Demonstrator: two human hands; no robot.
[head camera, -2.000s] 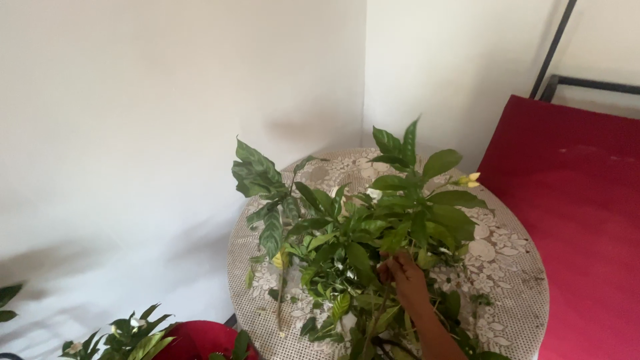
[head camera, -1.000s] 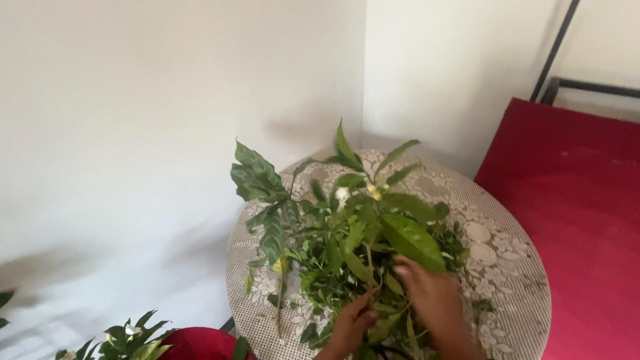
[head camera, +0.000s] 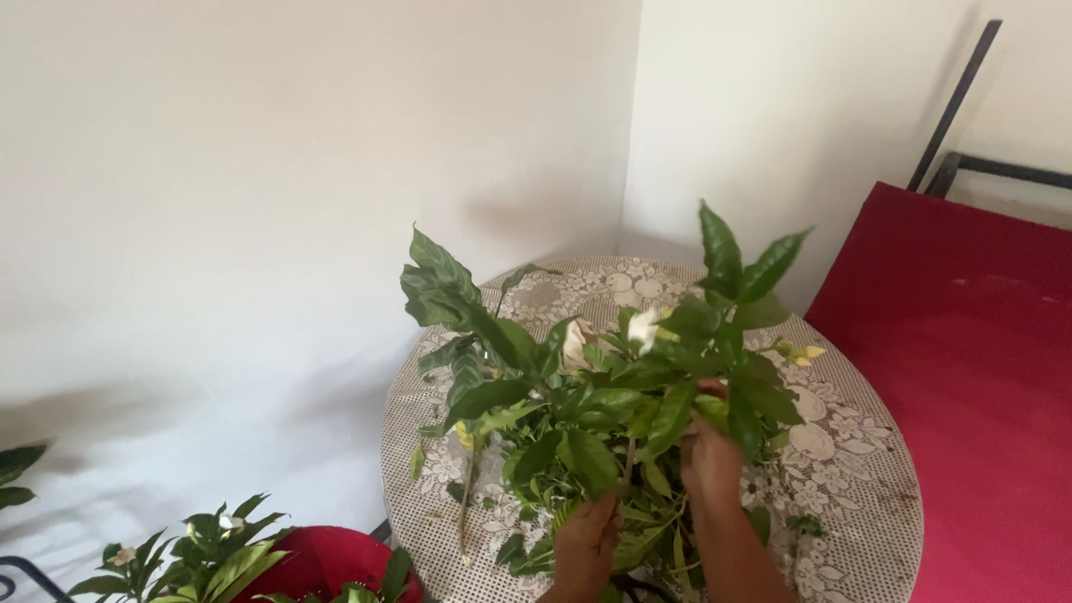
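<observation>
Leafy cut branches with green leaves lie heaped on a round table with a lace-patterned cover. My left hand, low in the middle, is closed on a woody stem. To its right and higher, my right hand reaches among the leaves of a raised branch; its fingertips are partly hidden, so its exact hold cannot be told. White flowers show between the leaves. A yellow flower bud is to the right, and a large-leaved branch stands out at the left.
At the lower left is a red container beside leafy stems with white flowers. A red padded surface with a dark metal frame lies right of the table. White walls meet behind it. Small leaf scraps lie on the cover.
Two seconds ago only my right hand showed; my left hand came into view by one second ago and now grips a stem. The flowering branches above my hands have shifted and spread.
</observation>
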